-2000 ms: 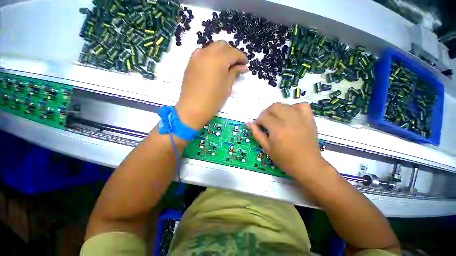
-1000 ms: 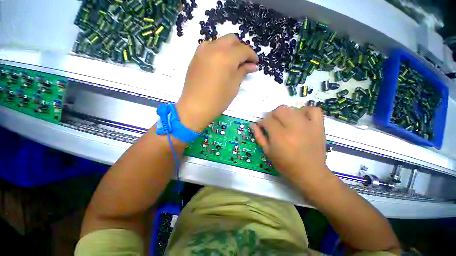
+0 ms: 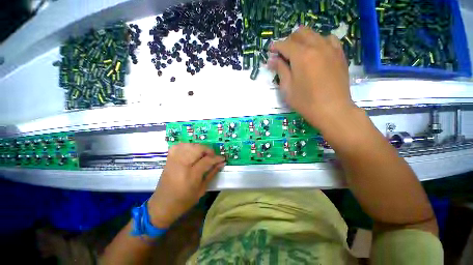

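The green PCB panel [image 3: 241, 132] lies on the rails in front of me, with small black, silver and reddish components standing on it. My left hand [image 3: 192, 168] is low over the panel's near left part, thumb and fingertips together at its surface. Whether a part is between them is hidden. My right hand [image 3: 314, 67] is over the right pile of dark green capacitors [image 3: 290, 15], thumb and index finger close together at the pile's near edge. A dark piece seems to show at the fingertips, but I cannot tell if it is held.
Small black parts [image 3: 199, 36] lie in a middle pile, a few loose nearer me. More green capacitors [image 3: 93, 67] lie left. A blue bin [image 3: 369, 39] with capacitors stands right. Another PCB panel [image 3: 39, 151] sits on the rails at left. A shaft fitting [image 3: 402, 138] is at right.
My left hand has moved from the black parts down to the panel. My right hand has moved from the panel up to the right capacitor pile. The camera view has turned and shifted.
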